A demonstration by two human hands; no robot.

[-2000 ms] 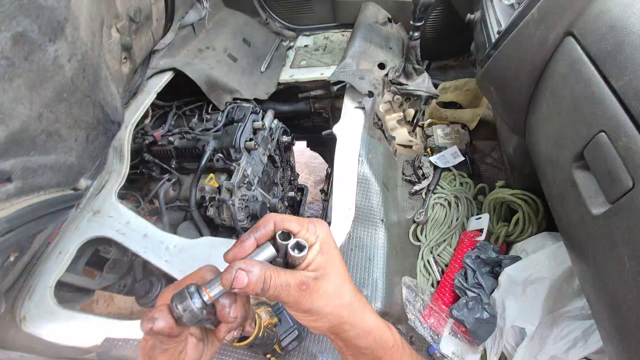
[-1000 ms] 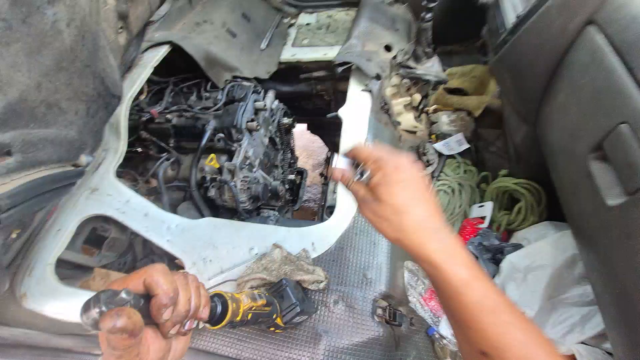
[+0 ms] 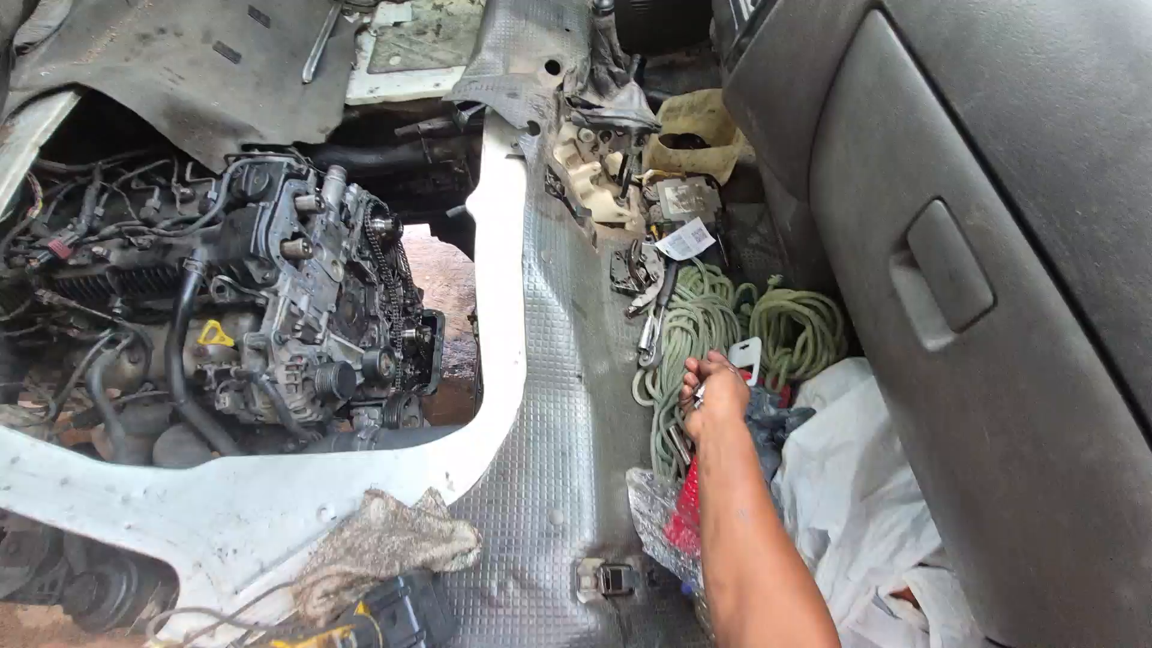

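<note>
My right hand (image 3: 715,391) reaches over the coiled green rope (image 3: 697,315) in the passenger footwell, its fingers curled around a small metal piece, seemingly a socket, mostly hidden. Another metal socket (image 3: 679,443) lies on the rope just below the fingers. Beyond the hand, a ratchet wrench (image 3: 657,319) rests along the rope's left side. Out of frame is my left hand. A black and yellow cordless power tool (image 3: 396,612) lies at the bottom edge beside a dirty grey rag (image 3: 396,540).
An exposed engine (image 3: 297,288) with a timing chain fills the opening in the white metal floor frame (image 3: 504,297) at left. The glove box door (image 3: 972,333) borders the right side. White plastic bags (image 3: 855,477), red mesh (image 3: 686,513) and a second rope coil (image 3: 796,324) crowd the footwell.
My right hand has moved from near the engine opening to the rope in the footwell. My left hand, earlier holding a dark tool, has left the view. The view has shifted right.
</note>
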